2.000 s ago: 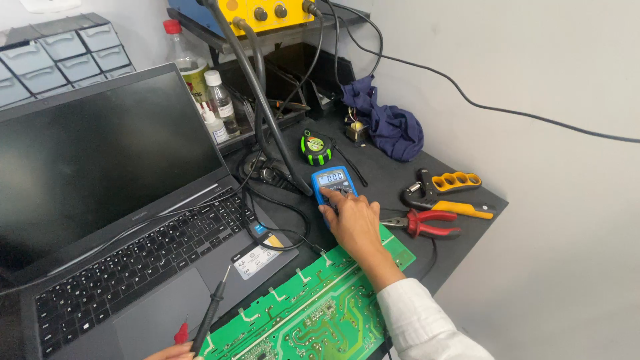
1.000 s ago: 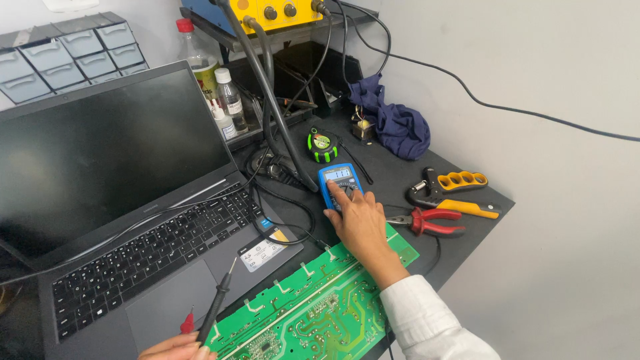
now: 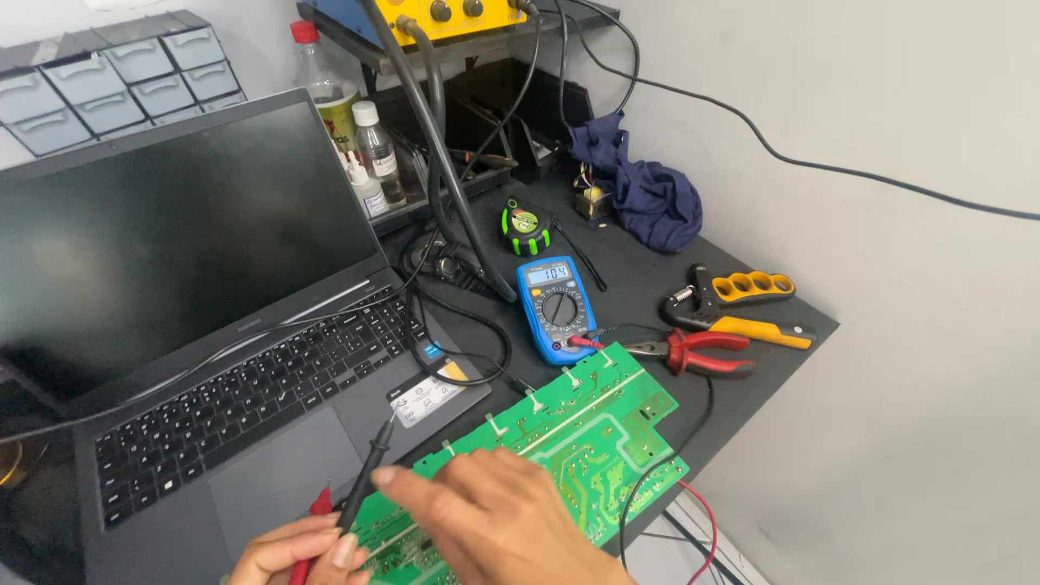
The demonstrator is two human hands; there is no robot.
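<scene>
My left hand [image 3: 305, 556], at the bottom edge, holds a black test probe [image 3: 366, 475] and a red test probe [image 3: 321, 504], tips pointing up. My right hand [image 3: 504, 512] is over the green circuit board [image 3: 601, 447], its forefinger or thumb near the black probe's shaft; whether they touch, I cannot tell. Its other fingers are curled, with nothing seen in them. A blue digital multimeter [image 3: 558, 309], display lit, lies beyond the board's upper end with a red lead plugged in. Red-handled long-nose pliers [image 3: 691, 352] lie beside it, tip near the board's corner.
An open laptop [image 3: 276, 463] fills the left. Behind the multimeter are a green-black tape measure [image 3: 525, 229], a dark blue cloth [image 3: 658, 203] and bottles [image 3: 378, 154]. Wire strippers [image 3: 751, 325] lie near the right table edge. Black cables cross the laptop and table.
My right hand has left the multimeter and come down and left over the board, close to the probes. My left hand still holds both probes.
</scene>
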